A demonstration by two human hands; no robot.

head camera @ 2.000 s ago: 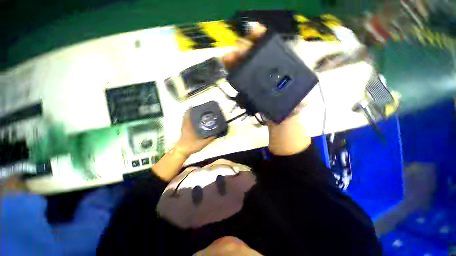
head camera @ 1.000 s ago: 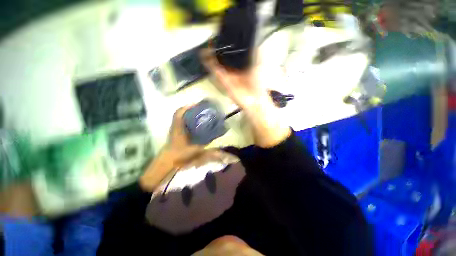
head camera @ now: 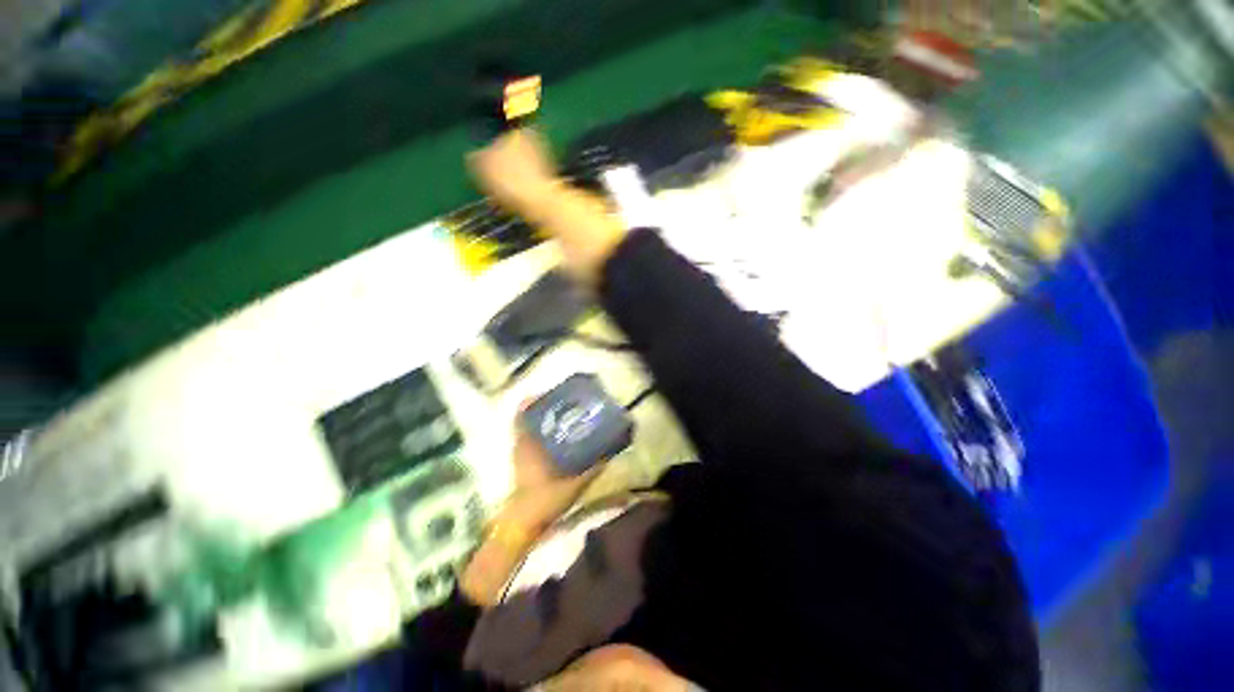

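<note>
My left hand (head camera: 528, 466) holds a grey test socket (head camera: 578, 423) with a round recess facing up, low in front of my body. A dark cable leaves its right side. My right hand (head camera: 512, 165) is stretched far forward over the green surface, beyond the bench's far edge. It is blurred. A dark block with a bright orange-yellow patch (head camera: 521, 97) is at its fingertips; its outline merges with the dark background.
The white bench (head camera: 291, 331) runs across the view. On it lie a black printed card (head camera: 390, 430), a black device (head camera: 539, 322) behind the socket, and green-and-white sheets (head camera: 318, 554). A ribbed metal item (head camera: 1004, 210) is at the right end. A blue bin (head camera: 1083, 433) holds black-and-white parts.
My right hand has moved forward and left from above the bench to over the green surface, with the dark block at its fingertips. My left hand still holds the socket. The view has tilted.
</note>
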